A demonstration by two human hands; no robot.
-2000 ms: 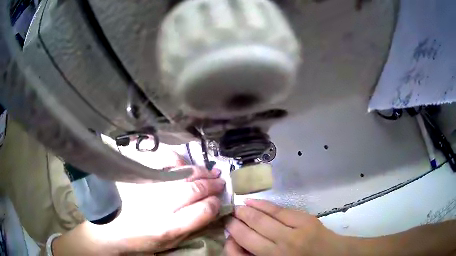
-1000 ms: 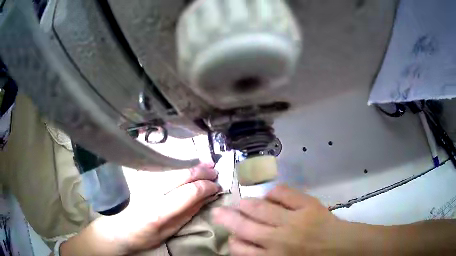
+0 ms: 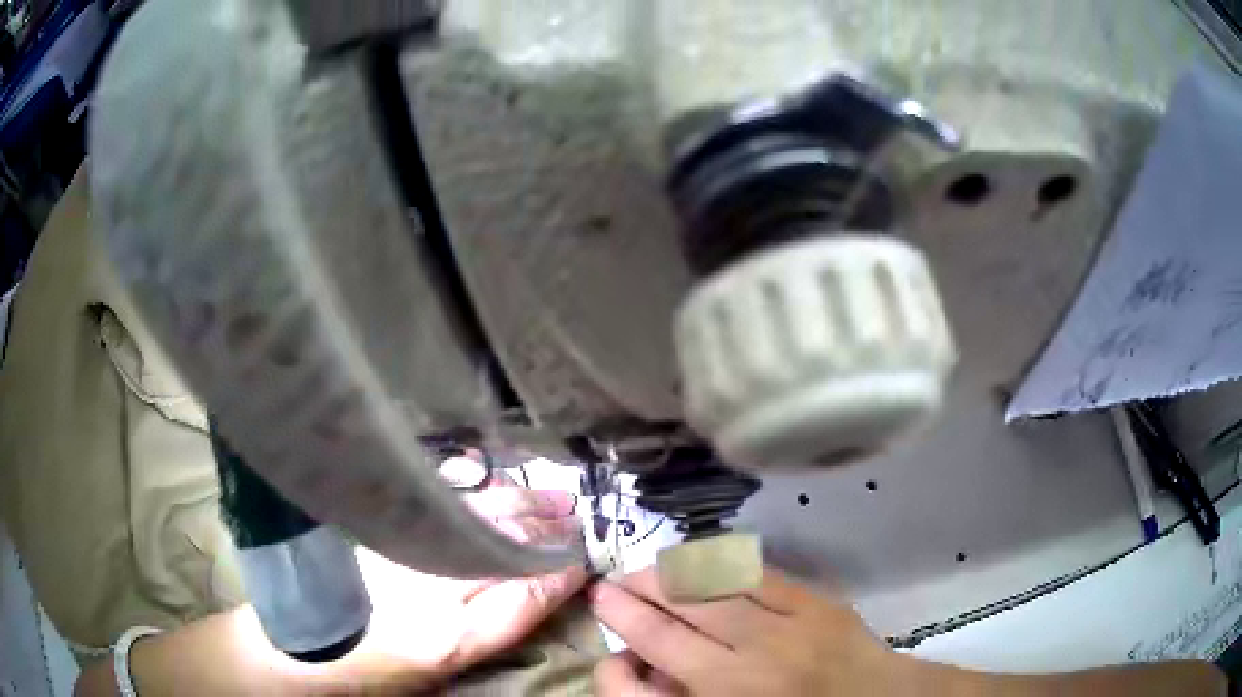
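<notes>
A khaki garment (image 3: 82, 504) is bunched at the left, and more of it lies under my hands at the bottom. My left hand (image 3: 477, 613) is on the cloth left of the presser foot (image 3: 595, 511), with its fingertips near the foot and partly washed out by glare. My right hand (image 3: 736, 640) is just right of it, partly behind the cream-yellow block (image 3: 710, 565). The fingertips of both hands meet at the cloth edge in front of the foot and appear to pinch it. The needle tip and the stitched spot are too small and glared to make out.
The large white ribbed knob (image 3: 815, 351) and curved guard (image 3: 313, 327) hang close in front. The lamp (image 3: 303, 586) hangs at left. A paper note (image 3: 1158, 272) is at right, above a pen (image 3: 1135, 470) and black-handled scissors (image 3: 1174, 477) on the bed.
The view has shifted, so the knob sits lower and further right. My right hand has moved in from its lifted, spread pose to the cloth edge beside my left fingertips.
</notes>
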